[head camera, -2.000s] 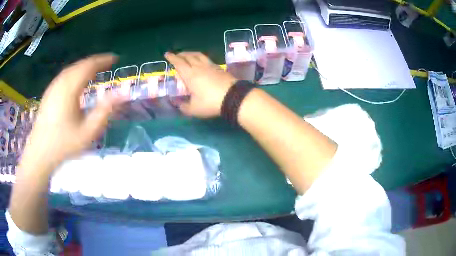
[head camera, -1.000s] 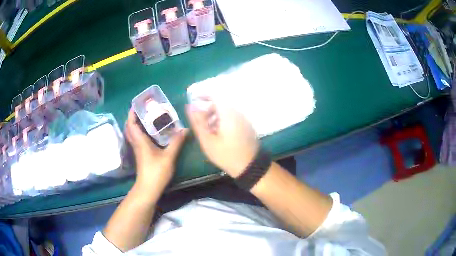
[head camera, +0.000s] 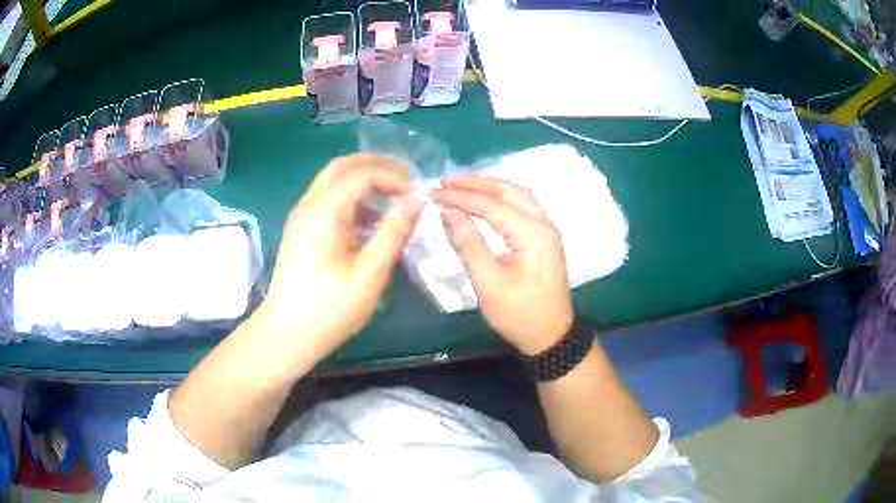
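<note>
My left hand (head camera: 339, 246) and my right hand (head camera: 516, 251) meet at their fingertips, pinching the film of a clear poly bag (head camera: 408, 152). Its crinkled film stands up behind my fingers. Something clear shows inside the curl of my left hand, but my fingers hide most of it, and I cannot tell whether it is a box. The glaring white stack of empty bags (head camera: 585, 211) lies beside and partly behind my right hand. White film also shows below my fingertips.
Bagged boxes (head camera: 147, 280) stand in a row at left, unbagged boxes (head camera: 196, 147) behind them. Three unbagged boxes (head camera: 385, 69) stand at the back. A white sheet (head camera: 599, 64) with a cable, printed leaflets (head camera: 786, 167) and a red stool (head camera: 781, 363) are at right.
The pink box seen upright in my left hand is no longer plainly visible. My right hand has come to my left from the bag stack, and clear film now shows between them.
</note>
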